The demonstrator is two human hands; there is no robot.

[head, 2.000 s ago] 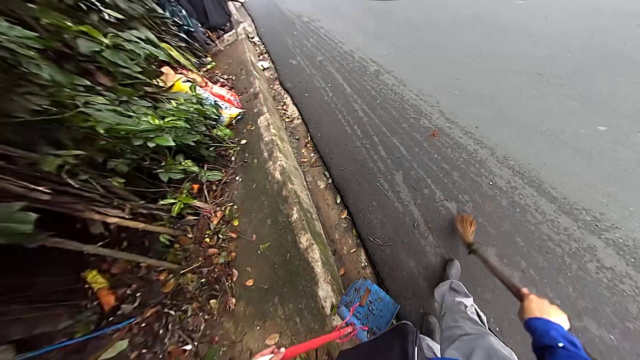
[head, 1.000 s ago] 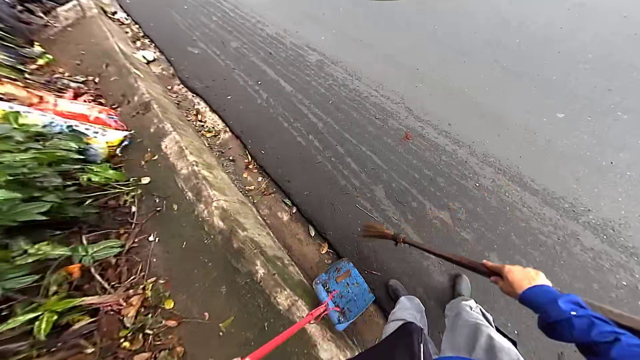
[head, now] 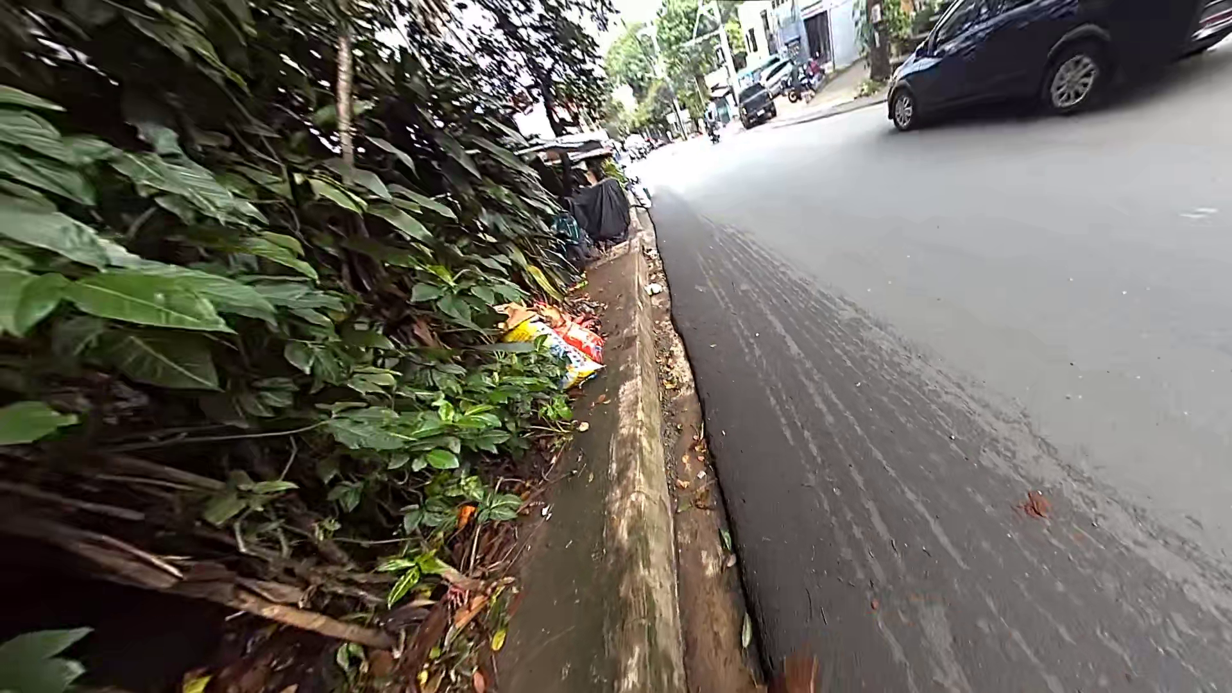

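Neither of my hands shows in the head view. At the bottom edge, where the gutter meets the asphalt, the brown bristle tip of a broom (head: 797,674) pokes into view; its handle is out of frame. Fallen leaves (head: 701,481) lie scattered along the dirt gutter beside the concrete curb (head: 643,462). A reddish-brown dry leaf (head: 1036,505) rests on the dark road (head: 866,433). Left of the curb, a red, yellow and white plastic sack (head: 568,345) lies against the plants.
Leafy bushes (head: 241,289) and bare branches (head: 260,606) border the narrow walkway (head: 558,568) on the left. A black covered heap (head: 602,210) stands farther up it. On the road at upper right is a dark blue car (head: 1001,63); a dark vehicle (head: 757,106) is farther off.
The view has swung up along the road. My right hand, the broom handle, the red handle, the blue dustpan and my feet have left the frame. A dark blue car now shows.
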